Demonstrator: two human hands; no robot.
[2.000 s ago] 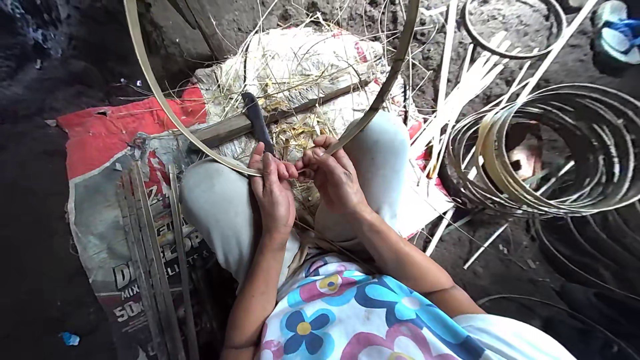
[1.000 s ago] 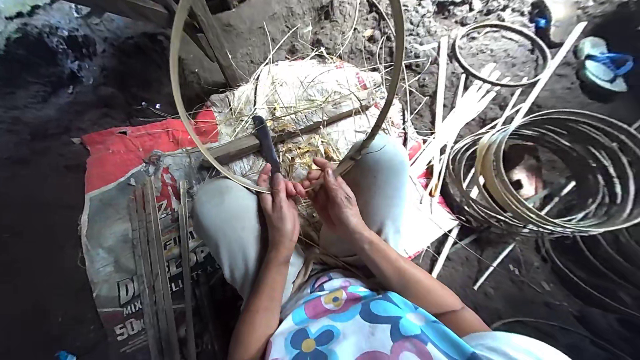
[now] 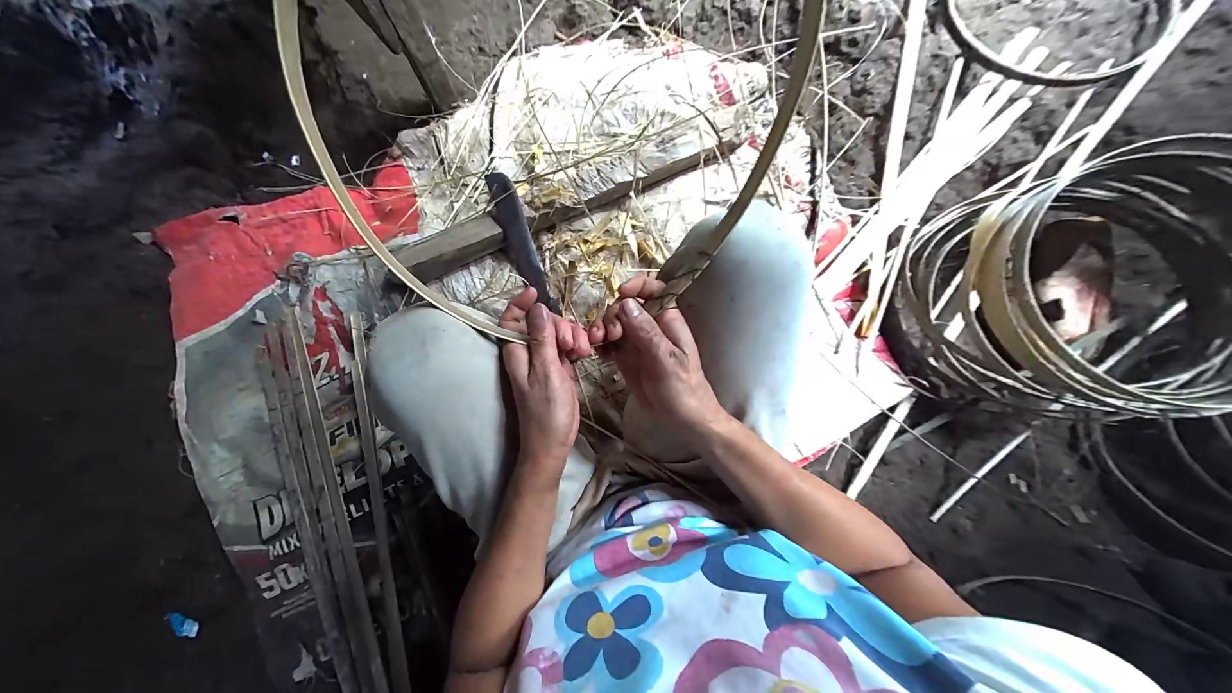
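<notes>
My left hand pinches the lower part of a large hoop of pale split wood or bamboo between thumb and fingers. Close beside it, my right hand closes on the hoop's other side near the bottom, where thin binding wraps around the strip. The fingertips of both hands nearly meet over my lap, and they partly hide the join. The hoop stands up away from me, its top out of view. Just beyond my left fingers lies a dark knife or blade-like tool, across a wooden bar.
Beyond my knees, thin fibre strips litter a white sack. Several long slats rest on a printed sack at left. Coiled hoops, pale strips and a dark ring lie at right.
Both hands stay close together at the hoop's lower part, with only small finger shifts. The hoop has tilted somewhat between frames.
</notes>
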